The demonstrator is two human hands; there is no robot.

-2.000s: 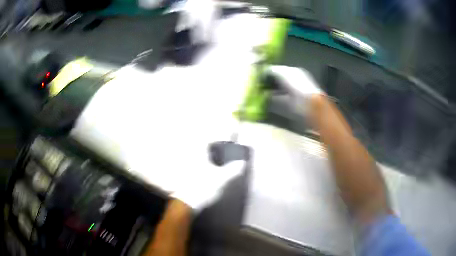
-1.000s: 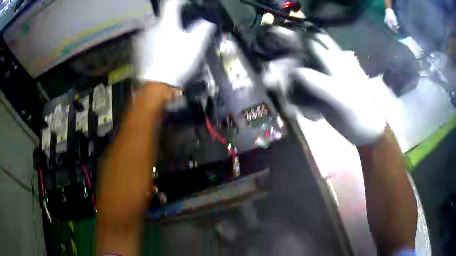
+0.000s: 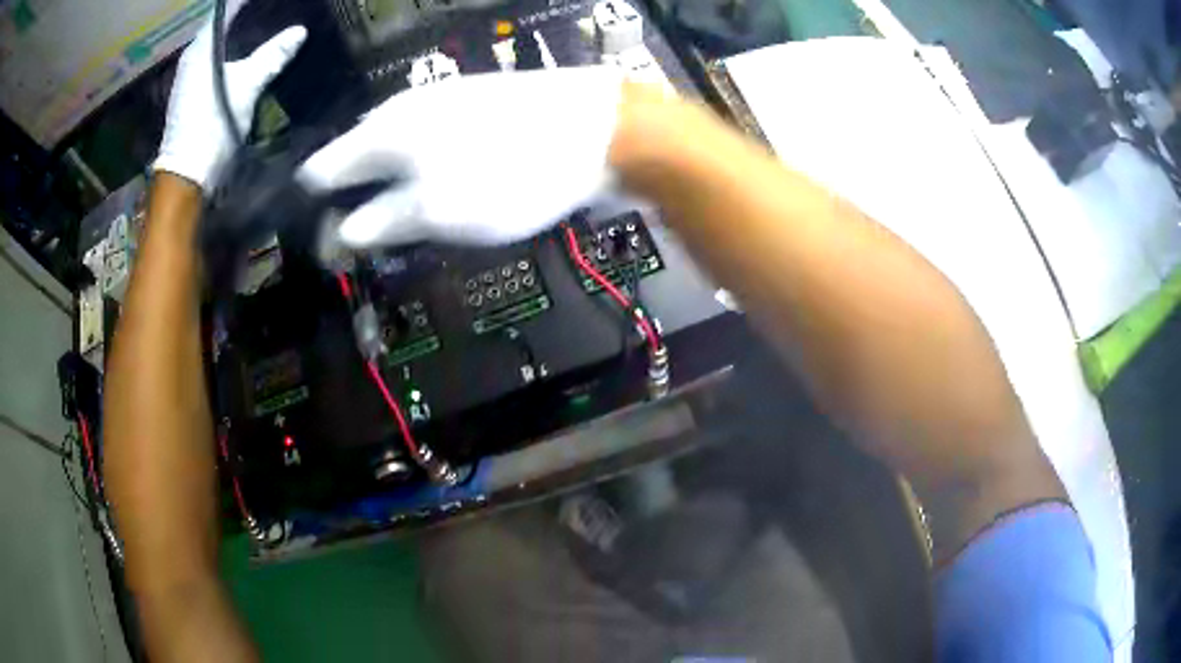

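Note:
The black test fixture (image 3: 492, 369) lies in front of me, with round-dot terminal blocks and red-and-black test leads (image 3: 393, 404) ending in silver barrels over its front edge. My right hand (image 3: 486, 162), in a white glove, reaches left across it, its fingers closed around part of a blurred black cord bundle (image 3: 253, 194). My left hand (image 3: 207, 110), also gloved, is at the upper left behind the bundle, thumb stretched out. A black cable passes in front of it; its grip is unclear. White sockets (image 3: 617, 26) show along the fixture's top.
A white sheet (image 3: 829, 117) runs down the fixture's right side, with a lime-green strip (image 3: 1146, 334) at the far right. A pale panel (image 3: 91, 58) stands at the upper left. Green floor (image 3: 304, 609) shows below the fixture. More leads hang at the left edge.
The view has turned from the white sheet to the fixture. Since one second ago, my right hand has crossed left over the fixture to the black bundle, and my left hand has moved to the upper left.

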